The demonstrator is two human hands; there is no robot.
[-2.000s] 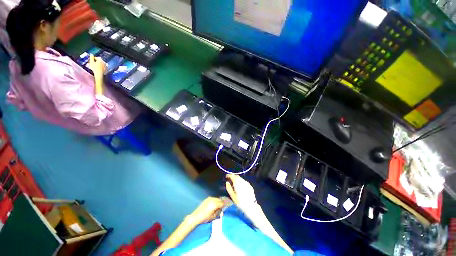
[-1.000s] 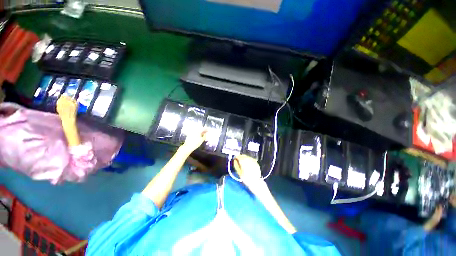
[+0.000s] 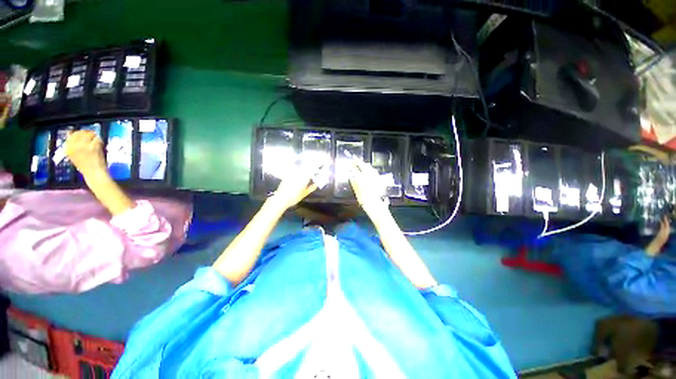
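Observation:
A black phone tray (image 3: 257, 164) lies at the bench edge in front of me, with several glossy black phones side by side and strong glare on them. My left hand (image 3: 299, 185) is at the lower end of the second phone (image 3: 316, 142) from the left. My right hand (image 3: 366, 183) is at the lower part of the third phone (image 3: 350, 146), with its fingers pointing up the tray. A white cable (image 3: 459, 166) loops down past the tray's right end towards my right wrist; its plug is hidden. Blur and glare hide whether either hand grips anything.
A black computer case (image 3: 382, 83) lies behind the tray. A second phone tray (image 3: 480, 178) with its own white cable is at the right, below another case (image 3: 567, 100) with a mouse (image 3: 580, 83). A pink-sleeved neighbour works at trays on the left; a blue-sleeved neighbour is at the right.
My view has turned to face the tray squarely. My right hand has moved up from the cable by the fourth phone onto the third phone. My left hand stays low on the tray, near the second phone.

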